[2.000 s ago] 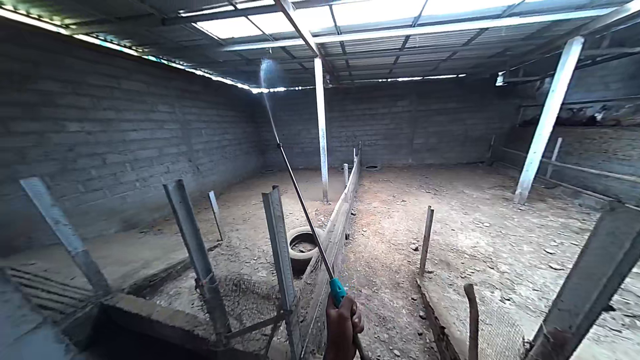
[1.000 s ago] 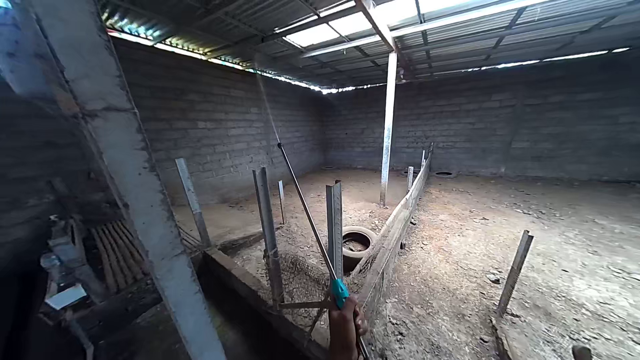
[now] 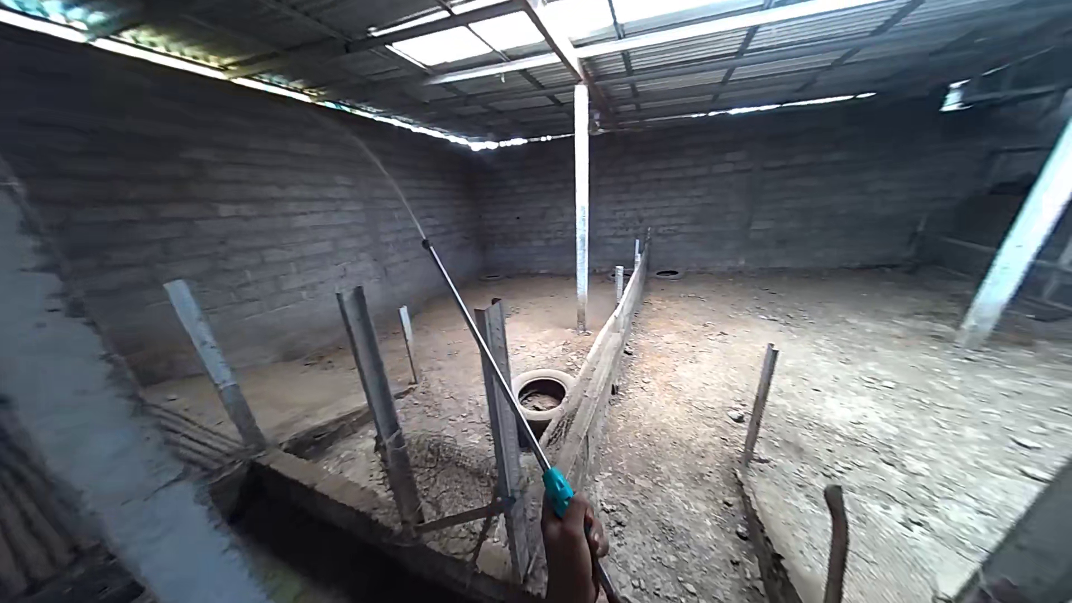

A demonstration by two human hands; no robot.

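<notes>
My left hand (image 3: 571, 540) is at the bottom centre, its fingers closed around the handle of a spray lance. The lance has a teal grip part (image 3: 558, 490) just above my fist and a long thin metal tube (image 3: 486, 356) that slants up and to the left. From the nozzle (image 3: 425, 244) a fine jet of liquid (image 3: 381, 167) rises toward the upper part of the left block wall (image 3: 276, 218). A dark hose or lower handle end (image 3: 605, 582) shows below my fist. My right hand is not in view.
A wire-mesh divider (image 3: 599, 368) runs back past a tyre (image 3: 543, 394). Metal posts (image 3: 381, 410) (image 3: 502, 435) stand upright near a low block edge (image 3: 327, 494). White roof posts (image 3: 581, 209) (image 3: 1022, 243) support the roof. A rough pillar (image 3: 100, 452) is close at left; stony litter covers the floor.
The view has swung left, then partly back right. My left hand stays closed on the lance, and the jet, upright before, now leans left toward the wall.
</notes>
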